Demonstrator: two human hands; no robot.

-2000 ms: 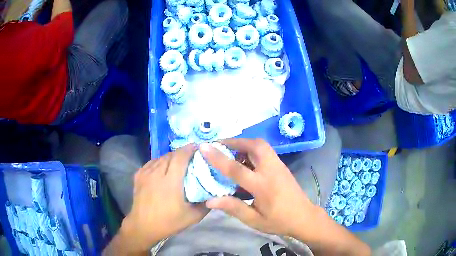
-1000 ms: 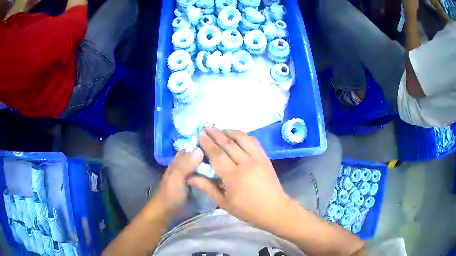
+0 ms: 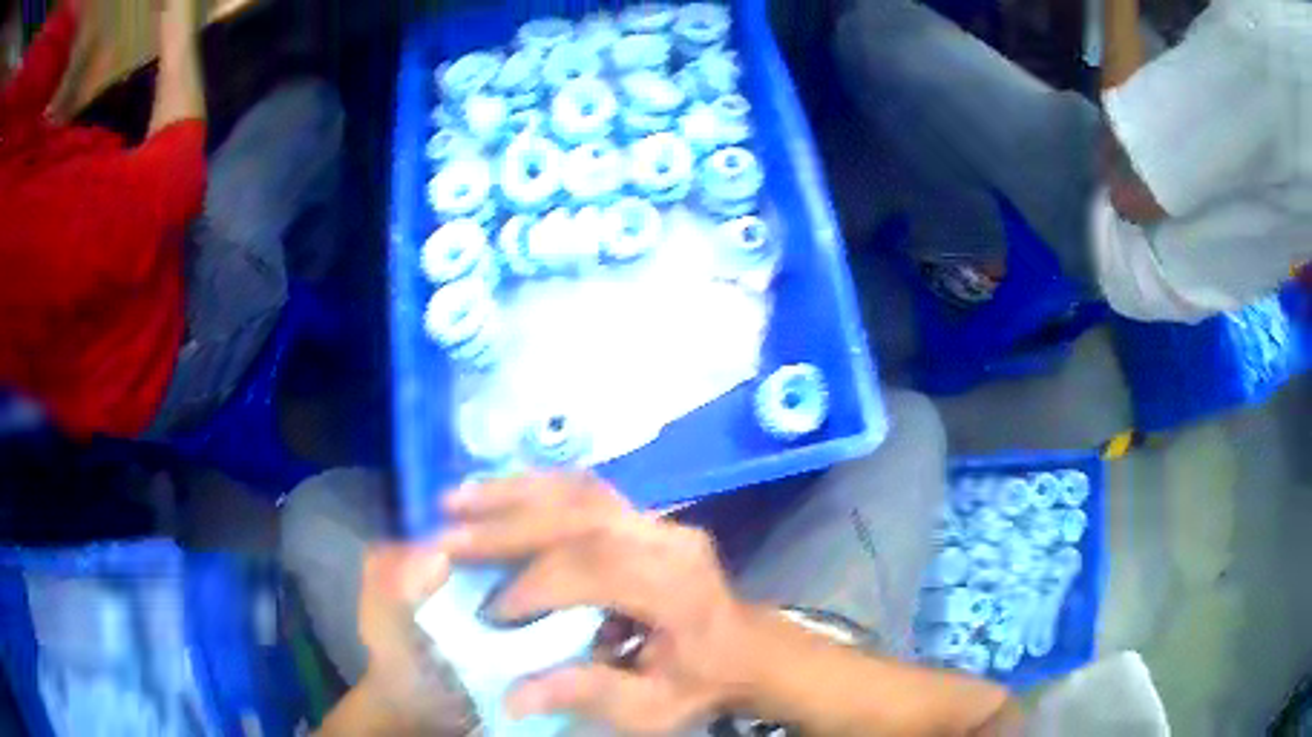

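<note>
A pale blue-white housing (image 3: 504, 651) is held over the lap, just below the near edge of the large blue tote (image 3: 849, 324). My left hand (image 3: 396, 619) holds it at its left side. My right hand (image 3: 619, 605) grips it from above and from the right, with fingers bent around it. Both hands are somewhat blurred. Whether a ridged part is joined to the housing cannot be told. Ridged parts (image 3: 583, 105) fill the far part of the large tote. One ridged part (image 3: 791, 399) lies alone at its near right corner.
A white liner sheet (image 3: 619, 360) lies in the large tote. A blue tote with housings (image 3: 123, 648) is at the lower left. A blue bin of ridged parts (image 3: 1007, 562) is at the right. A person in red (image 3: 101, 259) sits left, another in white (image 3: 1209, 159) right.
The hands have moved from pressed together to apart around the housing, which now shows more and sits lower and to the left. The view has shifted, so the large tote appears further left.
</note>
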